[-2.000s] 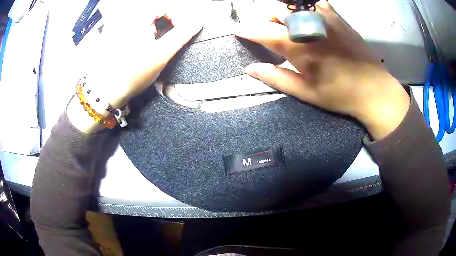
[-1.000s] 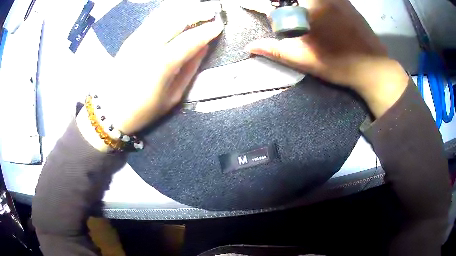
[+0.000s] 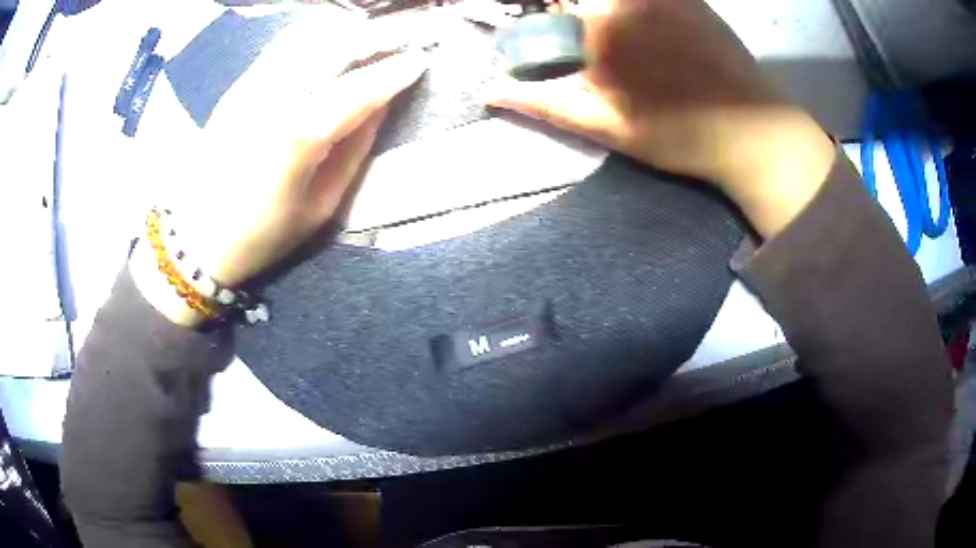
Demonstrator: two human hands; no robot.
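A dark grey half-moon fabric piece [image 3: 599, 278] lies on the machine table with its scooped edge away from me. A black label [image 3: 498, 343] with a white "M" sits mid-piece. Another dark fabric part [image 3: 230, 54] shows at upper left, beyond my left hand. My left hand [image 3: 305, 161] lies over the work, fingertips near the machine's needle area at top centre. My right hand [image 3: 674, 96] rests at the right of that area, thumb pointing left, its other fingers partly behind the grey round knob [image 3: 540, 46]. Glare washes out the fingertips, so any grip is unclear.
Loose black labels [image 3: 137, 86] lie at upper left. Blue scissor handles [image 3: 908, 171] lie at the right edge. A pale flat sheet [image 3: 27, 214] is at far left. The table's grey front edge [image 3: 353, 467] runs below the fabric, with tan cardboard [image 3: 214, 514] underneath.
The dark part at upper left came into view beyond my left hand, which first moved inward over the work. Over the last second, the whole view has shifted, moving hands and table leftward together.
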